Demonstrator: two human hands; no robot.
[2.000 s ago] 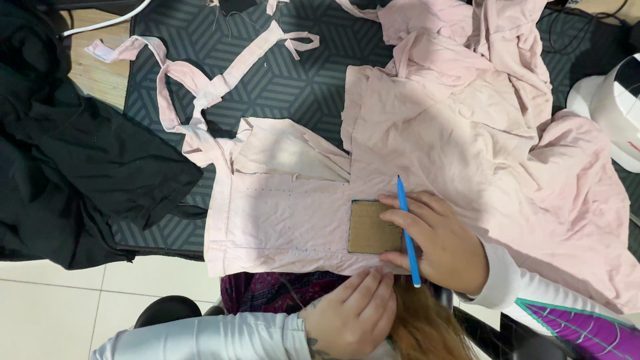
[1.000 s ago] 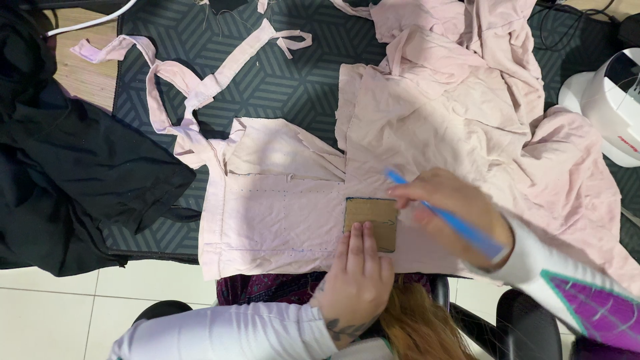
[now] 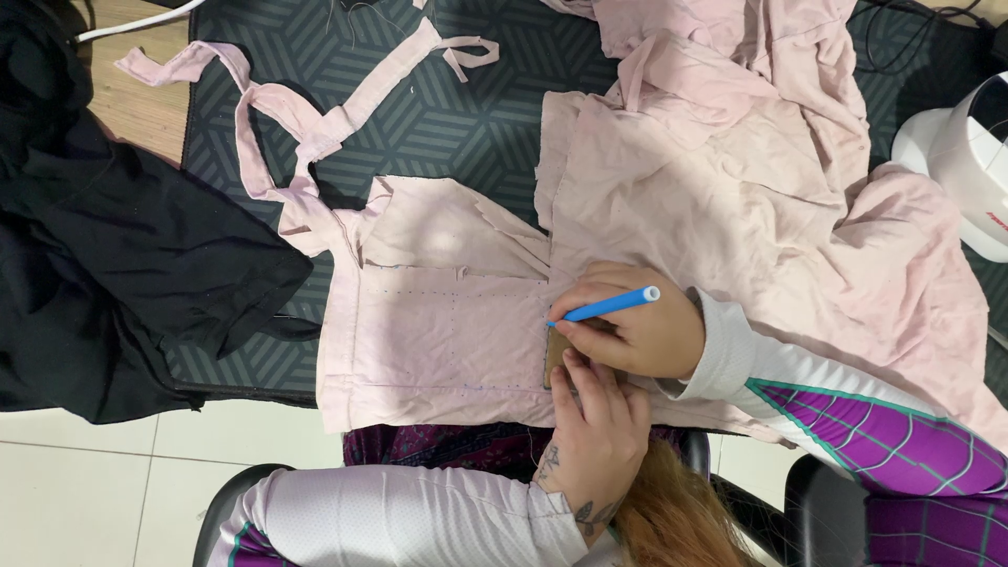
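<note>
A pale pink cloth [image 3: 425, 339] lies over the dark patterned mat, marked with dotted blue lines. On it rests a small brown square template [image 3: 559, 358], partly covered by my hands. My left hand [image 3: 594, 429] presses its fingertips on the template's lower part. My right hand [image 3: 638, 323] grips a blue marker pen [image 3: 606, 305], its tip at the template's upper left corner against the cloth. A wider, crumpled part of the pink fabric [image 3: 709, 197] spreads to the right, under my right wrist.
Black fabric [image 3: 142, 260] is heaped at the left. Pink cloth strips [image 3: 378, 87] lie on the patterned mat [image 3: 299, 47]. A white appliance [image 3: 961, 157] stands at the right edge, below dark cables [image 3: 906, 20]. A white cord [image 3: 142, 22] crosses the upper left corner.
My left hand has moved from the cloth's near edge onto the template. My right hand left the template's right side, lifted with the pen, and now holds the tip at its upper left corner.
</note>
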